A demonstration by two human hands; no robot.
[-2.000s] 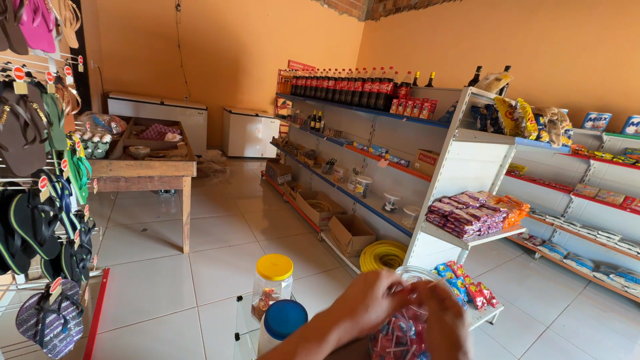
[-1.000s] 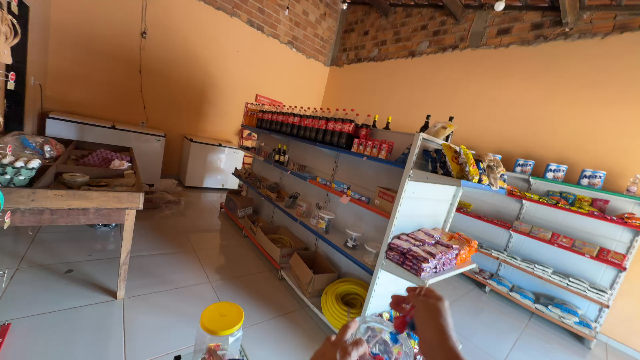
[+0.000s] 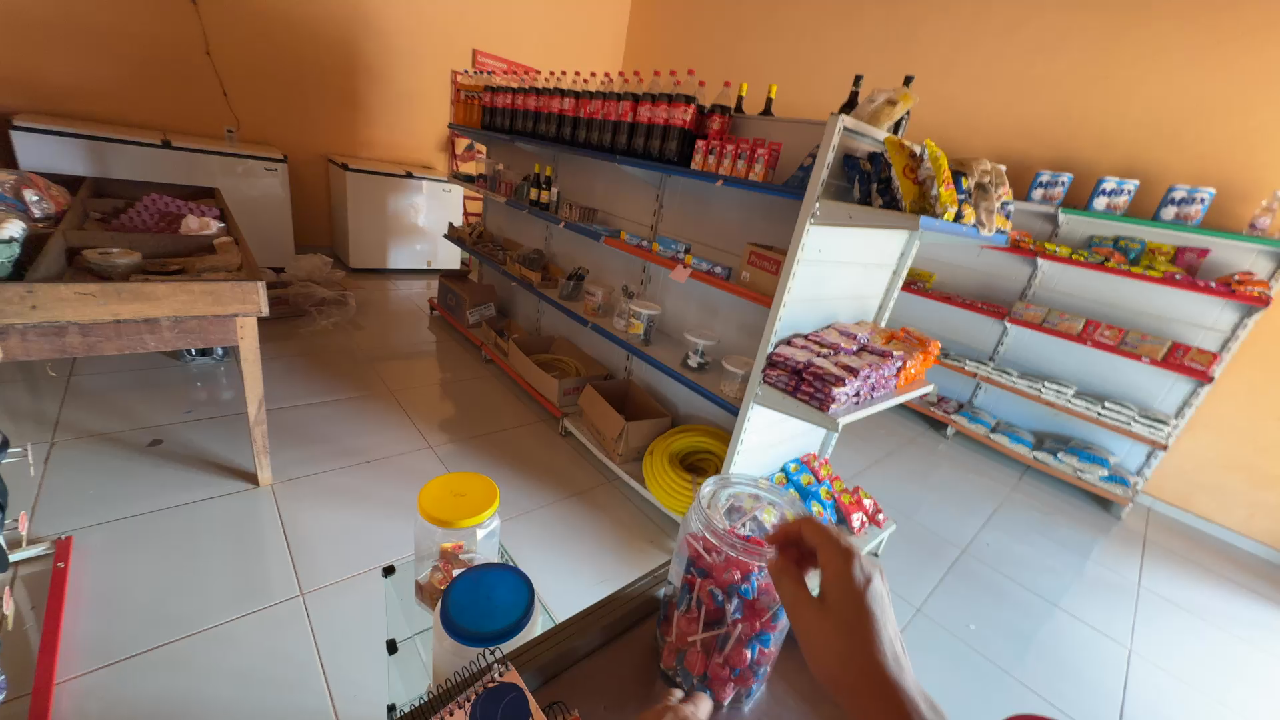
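Observation:
A clear plastic jar [image 3: 722,610] full of wrapped lollipops in red and blue stands upright and uncapped on a dark counter top [image 3: 610,660]. My right hand [image 3: 835,600] is raised at the right side of the jar's mouth, fingers bent; whether anything is between them cannot be told. At the bottom edge, only the fingers of my left hand [image 3: 680,705] show, at the jar's base. To the left are a jar with a yellow lid [image 3: 458,500] and a jar with a blue lid [image 3: 487,604], both closed.
A spiral notebook [image 3: 480,695] lies at the counter's left. Beyond are a shelf unit [image 3: 790,290] with cola bottles [image 3: 600,110], a coiled yellow hose [image 3: 685,465], packets [image 3: 840,365], a wooden table [image 3: 130,300] and white chest freezers [image 3: 395,215]. A red-edged rack [image 3: 52,630] stands at left.
The lollipop jar, earlier partly behind my hands, now shows whole and upright. My left hand has moved down from near its top to its base. The view has shifted.

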